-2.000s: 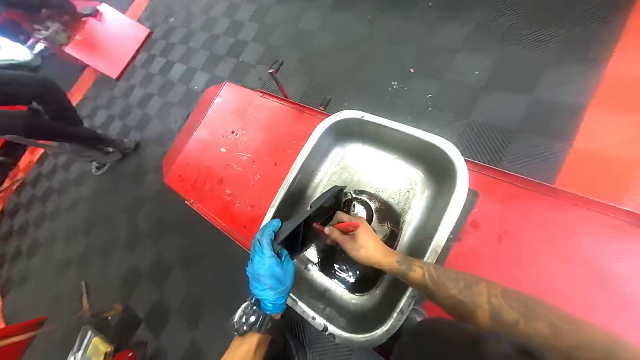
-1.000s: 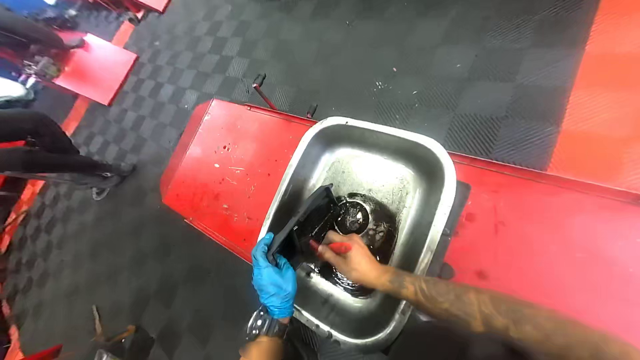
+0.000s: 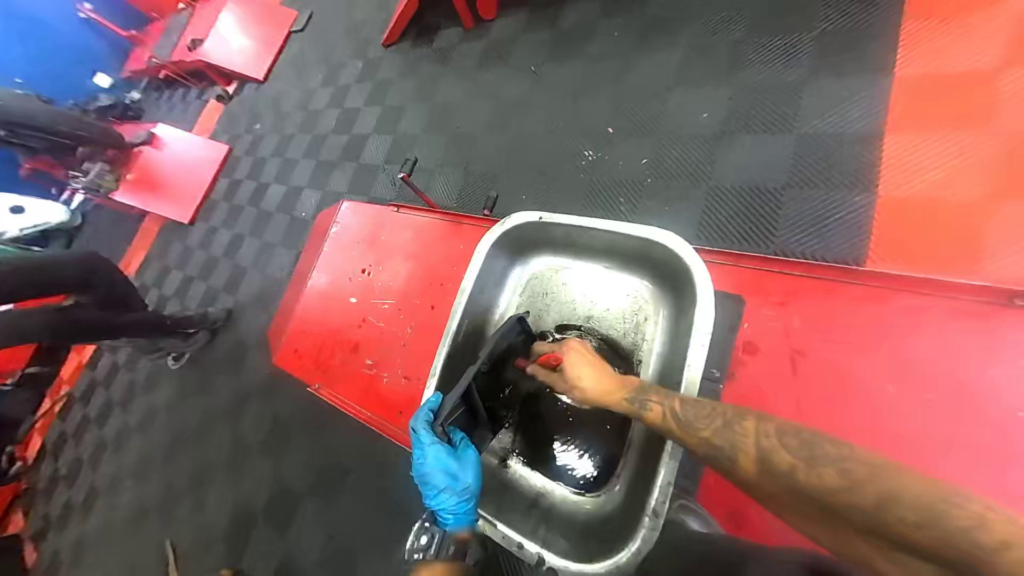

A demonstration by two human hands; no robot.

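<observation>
My left hand [image 3: 448,468], in a blue glove, grips the lower end of a black plastic part [image 3: 472,388], which is tilted inside a stainless steel basin [image 3: 696,320]. Bare and tattooed along the forearm, my right hand [image 3: 582,373] holds a red-handled tool [image 3: 547,362] against or close to the inner side of that part. The tool's working end is hidden. Dark liquid [image 3: 572,448] lies in the bottom of the basin, below both hands.
The basin stands on a long red metal platform [image 3: 384,296]. Another person's dark-clothed legs [image 3: 88,300] are at the left. Beyond them are a red lift table [image 3: 172,172] and part of a motorcycle. Black checkered matting [image 3: 520,120] covers the floor.
The view has shifted, showing more of the workshop at upper left. Both hands keep their holds on the black part and the red-handled tool.
</observation>
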